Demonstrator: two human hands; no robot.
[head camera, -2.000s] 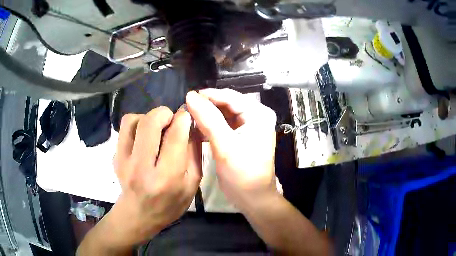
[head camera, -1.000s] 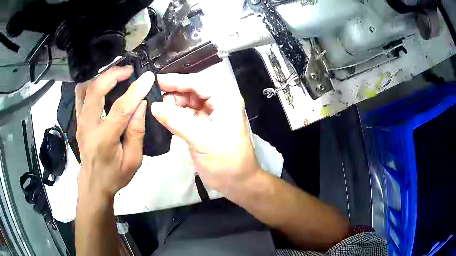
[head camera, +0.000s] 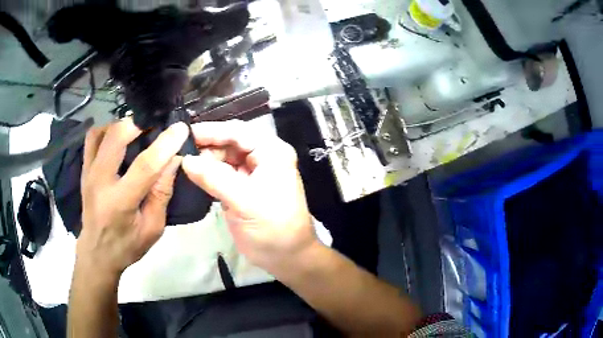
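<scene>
A rounded black panel (head camera: 188, 201) is held at the dark needle area of the sewing machine. My left hand (head camera: 125, 191) pinches its upper left part between fingers and thumb. My right hand (head camera: 254, 185) pinches its upper right edge, with the fingertips close to those of my left hand. The needle and presser foot cannot be told apart behind dark parts and my fingertips. The black piece's upper end is hidden by my fingers.
A looped black piece (head camera: 34, 218) lies on the white table (head camera: 165, 270) at the left. The machine base (head camera: 449, 132) carries a white bottle with a yellow label (head camera: 431, 12). Blue bins (head camera: 492, 224) stand at the lower right. A thin black strip (head camera: 226, 270) lies at the table's front.
Both hands first moved apart from their overlapped position, baring the black panel between them. The view has shifted and tilted, with more of the blue bins showing.
</scene>
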